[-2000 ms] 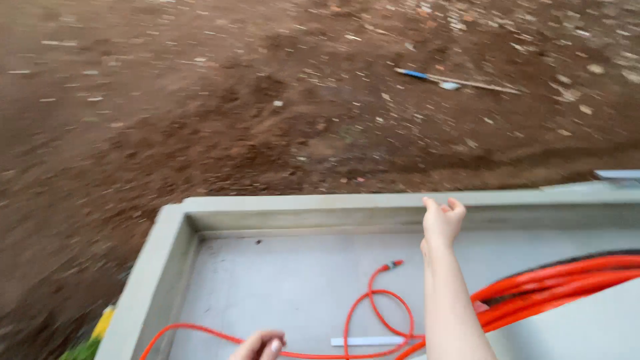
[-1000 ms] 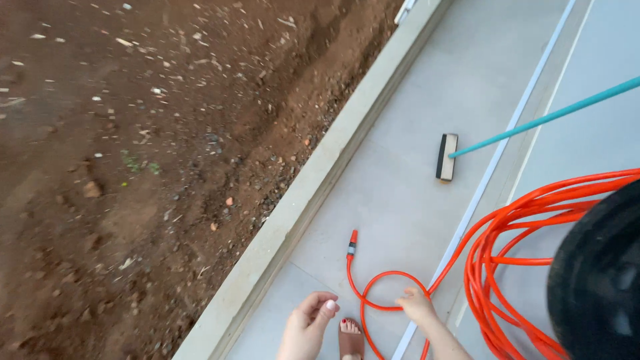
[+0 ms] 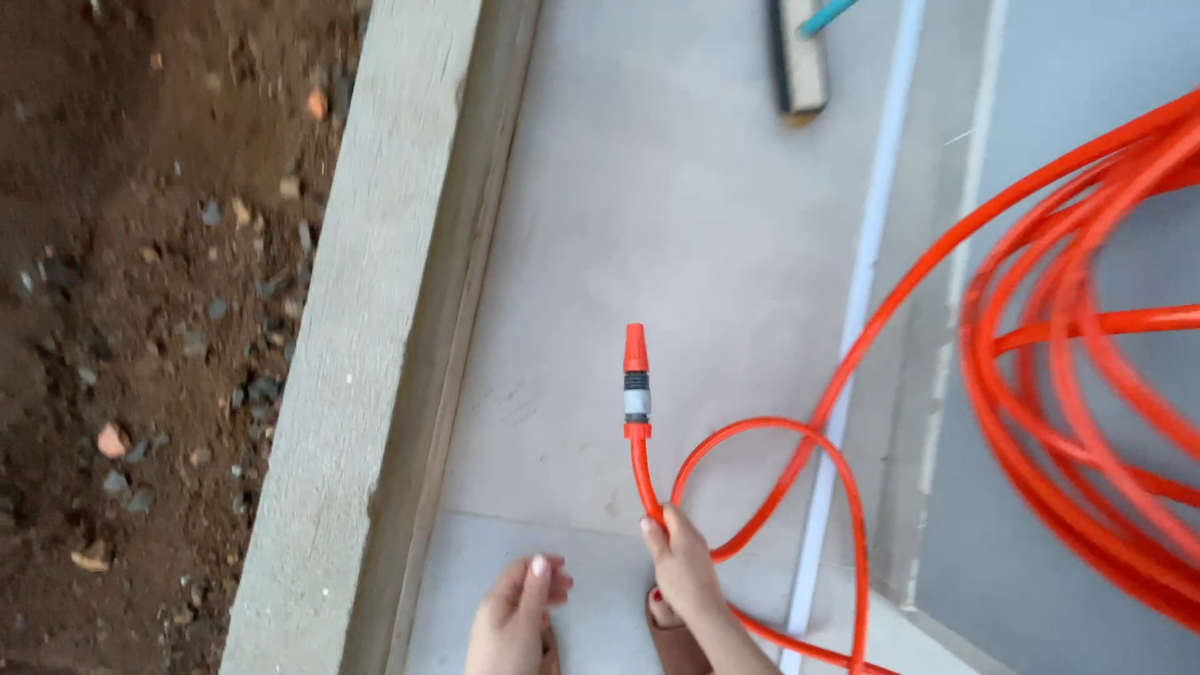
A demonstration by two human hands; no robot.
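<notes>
My right hand (image 3: 684,558) grips an orange garden hose (image 3: 643,473) a short way below its end. An orange spray nozzle (image 3: 636,352) with a grey and black connector (image 3: 637,401) points away from me above the tiled floor. My left hand (image 3: 525,600) is to the left of it, fingers loosely curled and holding nothing that I can see. From my right hand the hose loops to the right and runs up to a large coil of the same hose (image 3: 1012,403) at the right.
A low concrete curb (image 3: 347,375) divides the floor from brown soil (image 3: 141,309) with stones. A broom head (image 3: 802,66) with a teal handle (image 3: 830,14) rests at the top. A white strip (image 3: 867,253) runs along the floor's right side. My sandalled feet (image 3: 667,623) show at the bottom.
My right hand, beside the hose loop one second ago, now holds the hose below the nozzle. The view has turned and come closer to the floor.
</notes>
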